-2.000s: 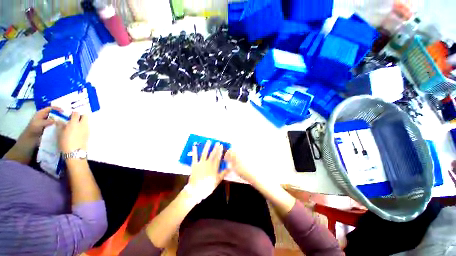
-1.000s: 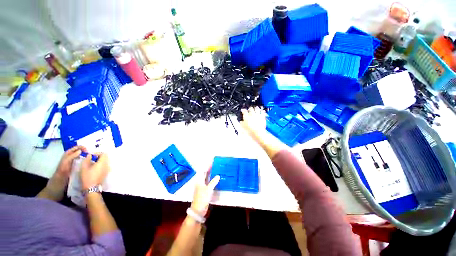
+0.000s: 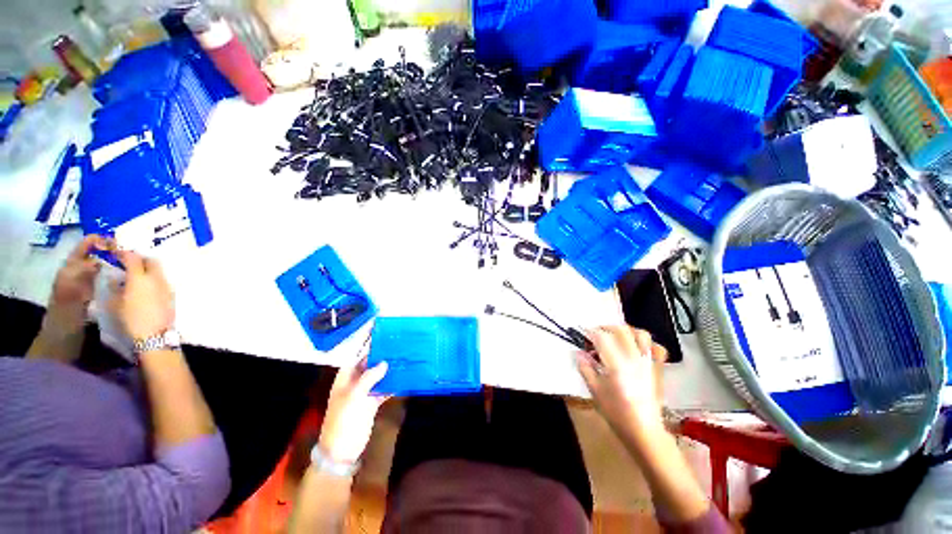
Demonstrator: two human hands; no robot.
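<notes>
My left hand (image 3: 350,412) holds an empty blue insert tray (image 3: 428,355) by its left side at the table's front edge, thumb on top. My right hand (image 3: 624,378) grips a black data cable (image 3: 543,315) by its bundled end, right of the tray; its two thin plug ends point up and left over the tabletop. A filled tray (image 3: 327,297) lies tilted on the table left of the held tray, with two plugs and a black coil in it.
A black cable pile (image 3: 418,130) lies at centre back, loose cables in front of it. Blue trays (image 3: 603,224) and tray stacks (image 3: 720,99) stand at right back. A smartphone (image 3: 649,311) lies beside the grey basket (image 3: 722,360). A neighbour's hands (image 3: 136,297) are at left.
My right hand has come back from the cable pile to the front right, now with a cable. More cables lie spread before the pile. The head view has shifted.
</notes>
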